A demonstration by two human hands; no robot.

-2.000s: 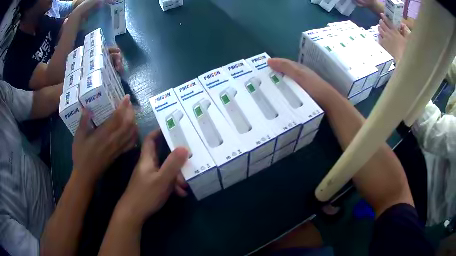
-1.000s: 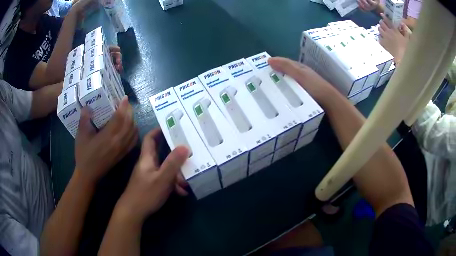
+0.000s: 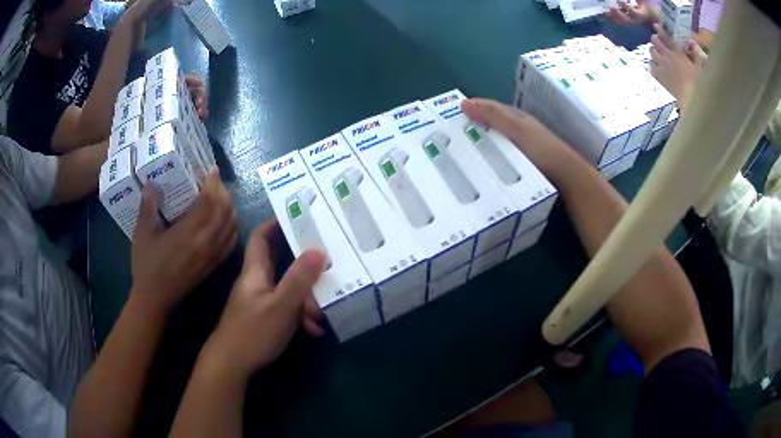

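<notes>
A block of white retail cartons (image 3: 402, 205) lies with its picture faces up, in a side-by-side row over a lower layer. Each top face shows a pale device with a green screen. My left hand (image 3: 270, 299) grips the block's left end, thumb on the top face near the front corner. My right hand (image 3: 505, 124) holds the far right end, fingertips at the back top corner; its other fingers are hidden. The block is on or just above the dark green table; I cannot tell which.
A neighbour's hands hold a carton stack (image 3: 163, 137) at the left. A larger carton stack (image 3: 591, 94) lies at the right. A cream post (image 3: 651, 205) crosses in front of my right forearm. A loose carton (image 3: 294, 8) lies up the table (image 3: 360, 51). Other people's hands hold cartons.
The block and both my hands have hardly moved. At the upper left, another person's single carton has tilted. The neighbour's left stack has shifted slightly.
</notes>
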